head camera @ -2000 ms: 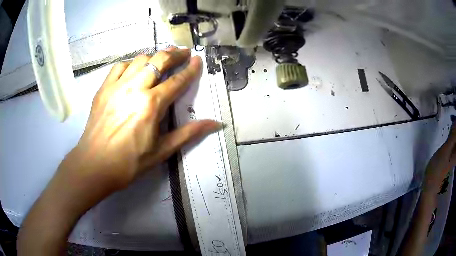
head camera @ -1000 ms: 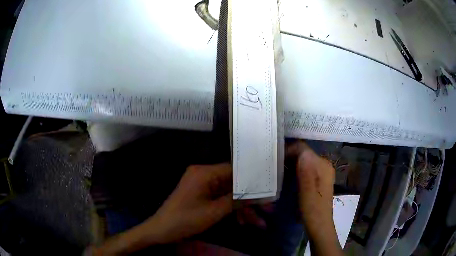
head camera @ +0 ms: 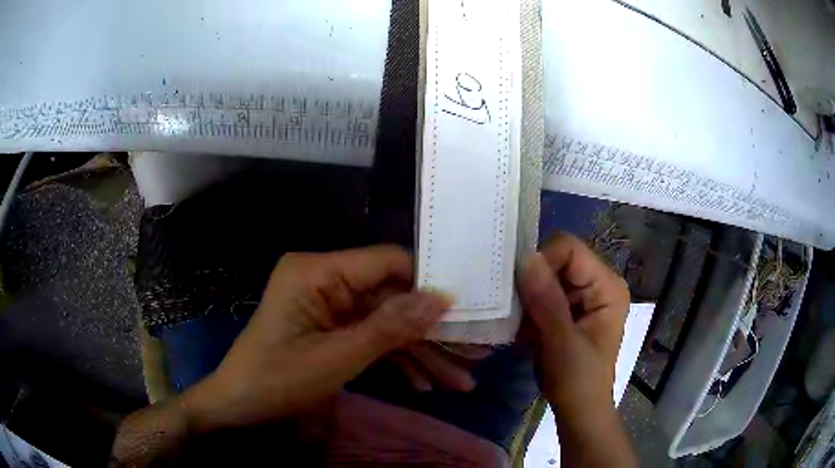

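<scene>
A white sewing template [head camera: 467, 183] with dotted lines and a handwritten number lies lengthwise over a beige-grey fabric strip [head camera: 529, 119]. A dark fabric strip [head camera: 397, 119] shows along its left side. The strips run over the table's front edge towards me. My left hand [head camera: 343, 320] grips the lower left end, thumb on top of the template corner, other fingers partly beneath. My right hand [head camera: 577, 320] pinches the right edge of the fabric near the lower end. The fabric shows a little beyond the template's bottom edge.
The white table [head camera: 229, 55] has a printed ruler along its front edge. Black thread snips [head camera: 771, 60] lie at the upper right. Dark frayed fabric [head camera: 211, 247] lies on the lap. A bin with loose threads [head camera: 732, 393] stands at the lower right, near a white sheet [head camera: 632, 352].
The view has moved down from the machine to the table's front edge and lap. My left hand has left the needle area and now holds the strip's near end; my right hand has joined it.
</scene>
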